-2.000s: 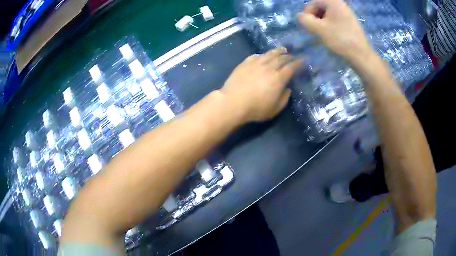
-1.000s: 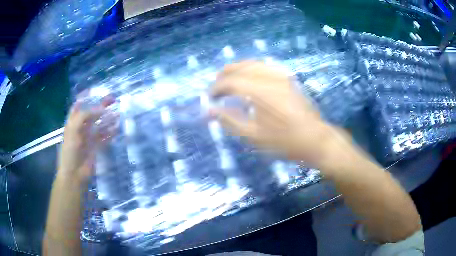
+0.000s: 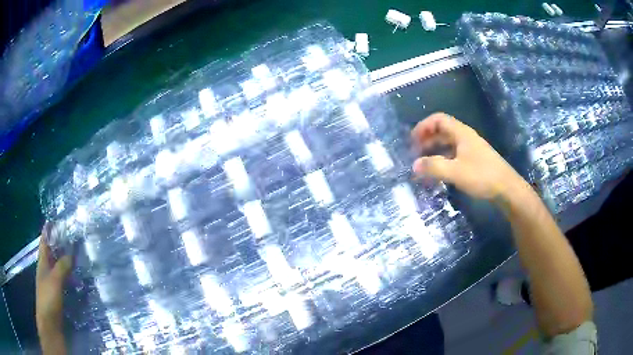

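Note:
A large clear blister tray (image 3: 277,187) with rows of white blocks in its pockets lies in front of me, blurred and shiny with glare. My left hand (image 3: 54,281) is at the tray's left edge, partly cut off by shadow and blur, with its fingers around the edge. My right hand (image 3: 454,158) is just beside the tray's right edge, thumb and fingers curved and apart, with nothing seen between them.
Loose white parts (image 3: 398,19) lie on the green conveyor belt (image 3: 277,24) beyond the tray. A silver rail (image 3: 420,69) runs along it. Stacked clear trays (image 3: 555,90) stand at right. A blue bin (image 3: 87,52) and cardboard (image 3: 135,19) are upper left. A shoe (image 3: 510,291) shows lower right.
The view has shifted. My right hand has moved from over the middle of the tray to beside its right edge. My left hand is lower, at the tray's left edge.

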